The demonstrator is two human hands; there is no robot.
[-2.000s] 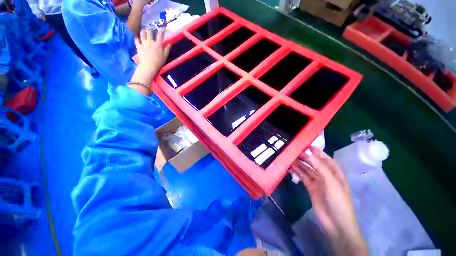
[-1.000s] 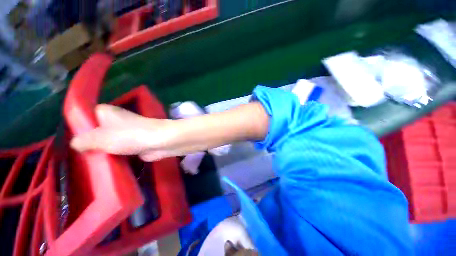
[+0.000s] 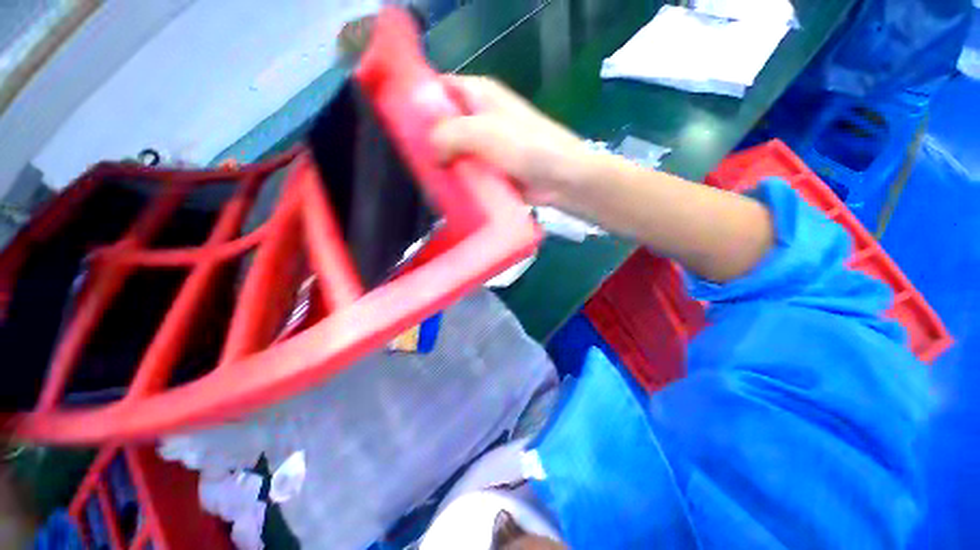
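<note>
My right hand [image 3: 500, 140] is closed on the right end of a large red phone tray [image 3: 322, 376]. The tray is raised, tilted and blurred by motion over the left part of the bench mat [image 3: 398, 440]. Dark slabs that look like smartphones [image 3: 371, 193] sit in its cells. My left hand cannot be made out; only a blurred brownish patch and a bit of blue show at the lower left edge. A block with blue and yellow bands, like the squeegee [image 3: 428, 333], lies on the mat, partly hidden by the tray.
Another red tray [image 3: 172, 500] with cells stands at the lower left. Crumpled white wipes [image 3: 231, 500] lie by the mat's left edge. A white film pack [image 3: 699, 48] lies on the green bench. Red trays [image 3: 645, 312] stand at the right beside the bench, near a blue stool [image 3: 860, 134].
The view has swung right. My right hand has kept its grip on the tray's end, and the tray has risen from the tray below and moved over the mat.
</note>
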